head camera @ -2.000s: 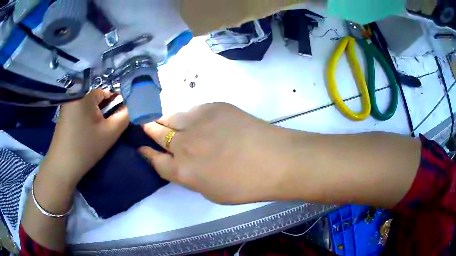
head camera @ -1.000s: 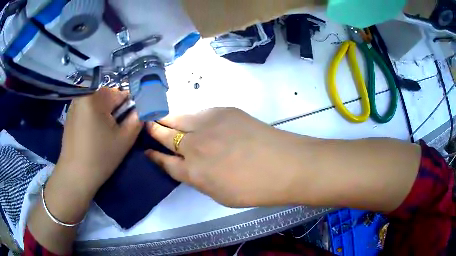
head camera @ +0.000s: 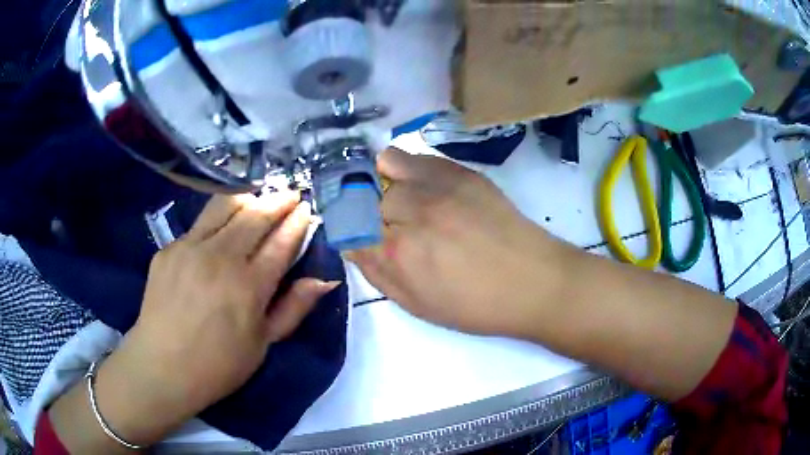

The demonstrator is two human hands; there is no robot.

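Observation:
A dark navy garment piece (head camera: 306,373) lies under the needle area (head camera: 284,178) of the sewing machine, its corner near the table's front edge. My left hand (head camera: 222,293) lies spread on the navy cloth, fingertips close to the needle area, thumb apart. My right hand (head camera: 444,240) is just right of the grey-blue cylindrical attachment (head camera: 349,209); its fingertips are partly hidden behind it, and I cannot tell whether they hold cloth. A narrow white strip (head camera: 161,226) shows left of my left hand.
Scissors with a yellow handle (head camera: 611,209) and green handle lie at the right. A cardboard piece (head camera: 533,62) with a mint-green block (head camera: 697,93) is on the machine head. Navy and white scraps (head camera: 484,147) lie behind. Checked fabric (head camera: 35,329) is at the left, a blue bin (head camera: 613,431) below.
The view has shifted, showing more of the machine head. My left hand has opened out flat on the cloth. My right hand has moved from the cloth to beside the attachment. The navy piece has turned.

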